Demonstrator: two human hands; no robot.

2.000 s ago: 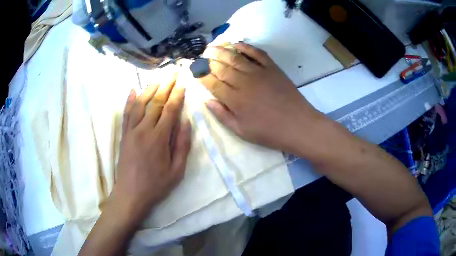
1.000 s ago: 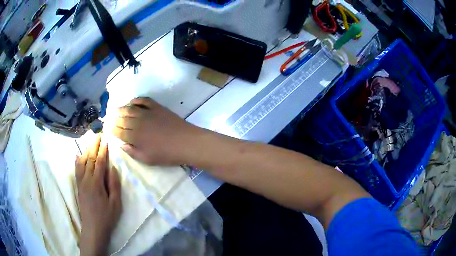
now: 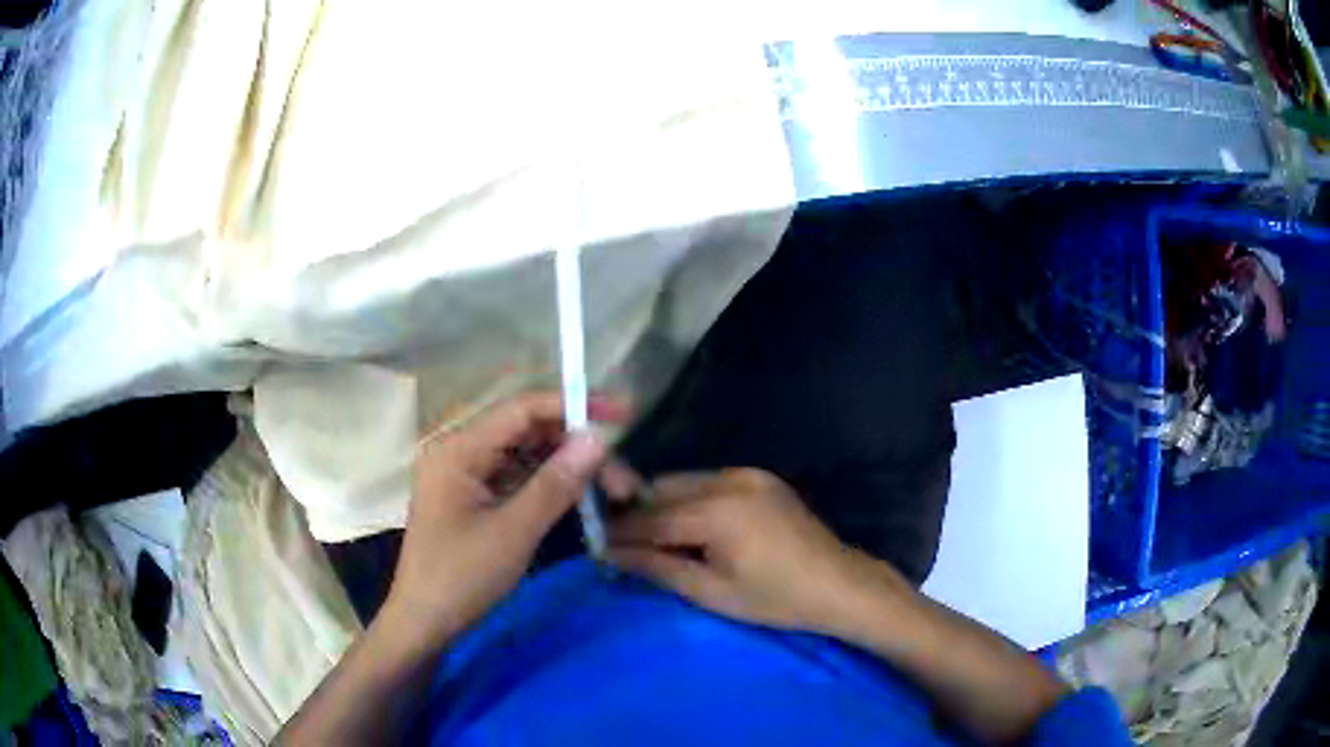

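The cream fabric panel lies over the front of the table and hangs down over the lap. A narrow white tape runs from the panel down to my hands. My left hand pinches the tape between thumb and fingers. My right hand is just right of it, by the tape's lower end near my blue shirt. Its fingertips are slightly blurred and partly hidden, so I cannot tell whether they grip the tape.
A grey ruler strip edges the table, with small snips beyond it. A blue basket with scraps is at the right, beside a white sheet. Cream pieces are piled at lower left and lower right.
The view has swung down to the lap, and the machine head and phone are out of view. Both hands have left the cloth by the needle and come down to the tape's lower end.
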